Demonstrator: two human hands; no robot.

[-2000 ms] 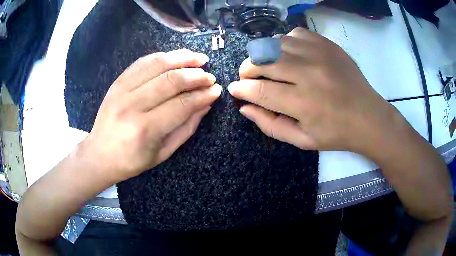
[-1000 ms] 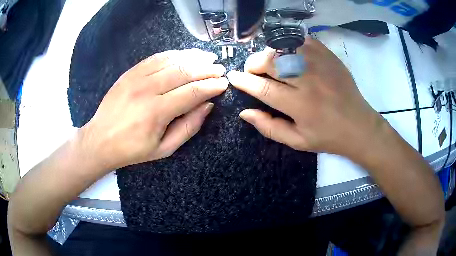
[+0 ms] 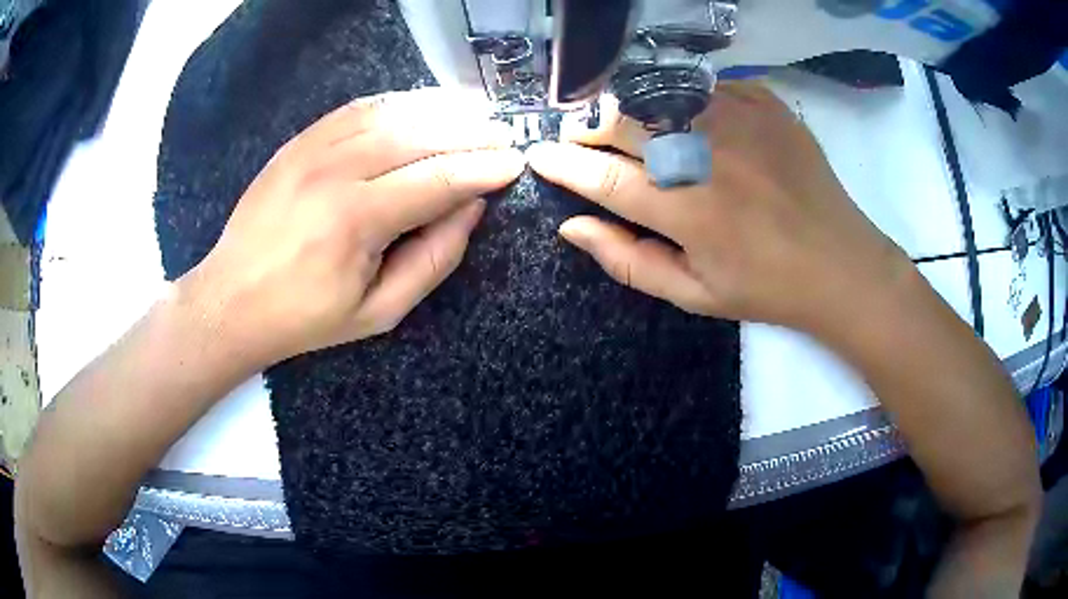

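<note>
A dark, textured garment panel [image 3: 504, 410] lies on the white table and hangs over its front edge. My left hand [image 3: 340, 222] lies palm down on its left part, fingertips just in front of the presser foot [image 3: 533, 126]. My right hand [image 3: 726, 217] lies on the right part, its index fingertip almost touching the left one. The fingers press the cloth flat; whether they pinch a separate piece cannot be seen. A grey knob [image 3: 677, 159] hangs over my right hand. The needle cannot be made out.
The white sewing machine head [image 3: 796, 41] with blue lettering stands above the work. A ruler tape [image 3: 820, 465] runs along the front table edge. Dark cloth [image 3: 995, 59] lies at the upper right. A tan cardboard piece [image 3: 16, 339] is at the left edge. A clear plastic bit [image 3: 143, 541] hangs front left.
The camera view has shifted, so the machine head shows lower and further right. Both hands have moved slightly forward, bringing their fingertips up to the presser foot.
</note>
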